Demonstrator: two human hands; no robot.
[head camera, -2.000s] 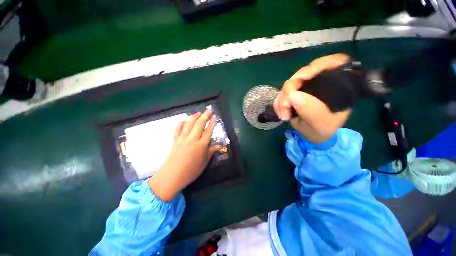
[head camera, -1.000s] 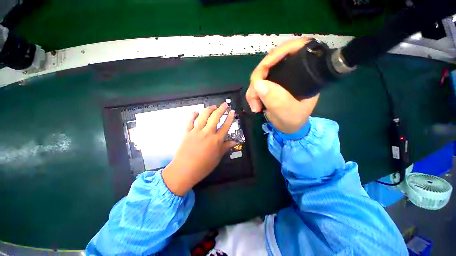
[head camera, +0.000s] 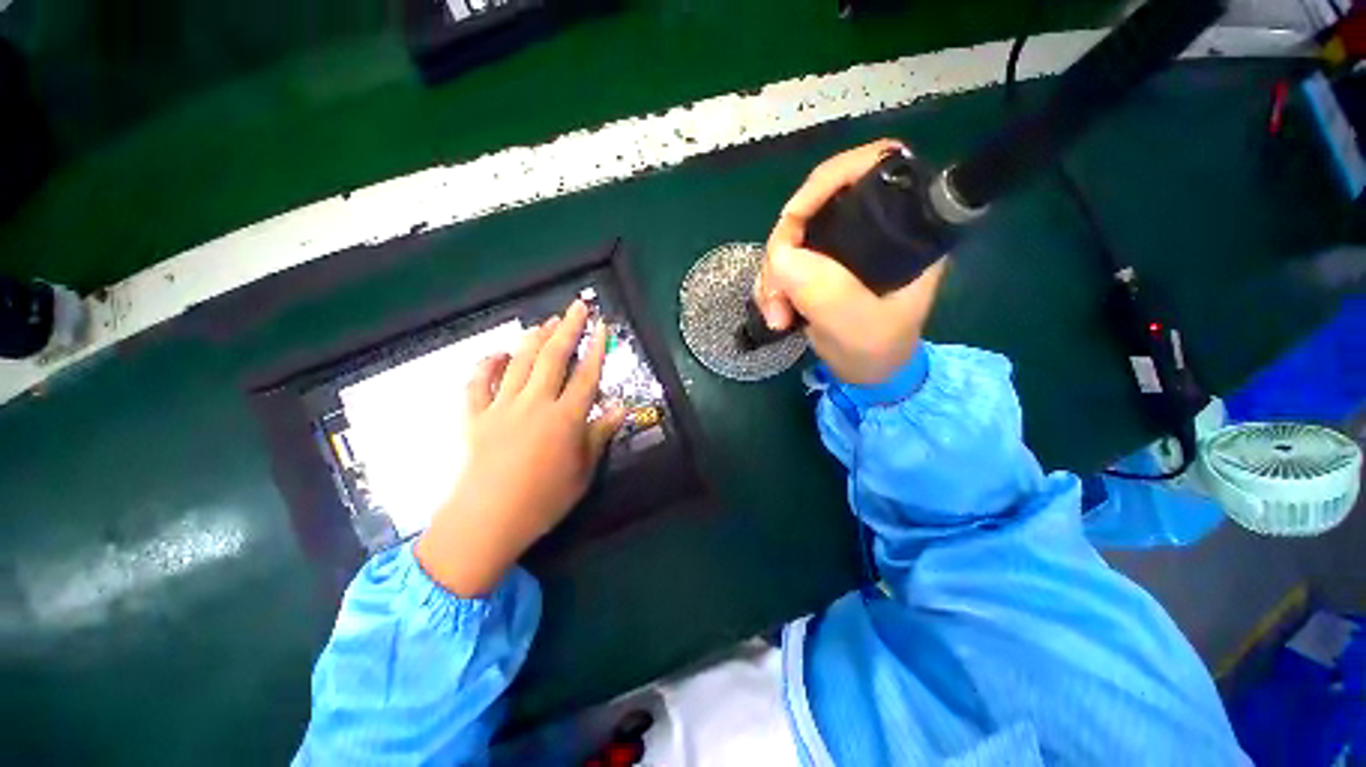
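An open-backed tablet unit (head camera: 360, 502) lies in a black tray (head camera: 280, 457) on the bench. A large white battery (head camera: 412, 427) covers most of it, and the circuit board (head camera: 641, 393) shows at its right end. My left hand (head camera: 524, 427) lies spread flat over the battery and the board's edge, fingers apart, covering part of both. My right hand (head camera: 854, 307) is closed around the black electric screwdriver (head camera: 876, 232). Its tip points down over the round speckled screw dish (head camera: 719, 307), right of the tray. Single screws are too small to tell.
A chipped white rail (head camera: 495, 180) runs behind the bench, with a black tray (head camera: 465, 33) on the green lane beyond. At right are a black cable with a slim box (head camera: 1154, 352) showing a red light, and a pale green fan (head camera: 1281, 477) at the bench edge.
Since one second ago, my right hand and the screwdriver have moved from the tray's right side to the screw dish, which shows again. My left hand remains on the tablet. The view has shifted.
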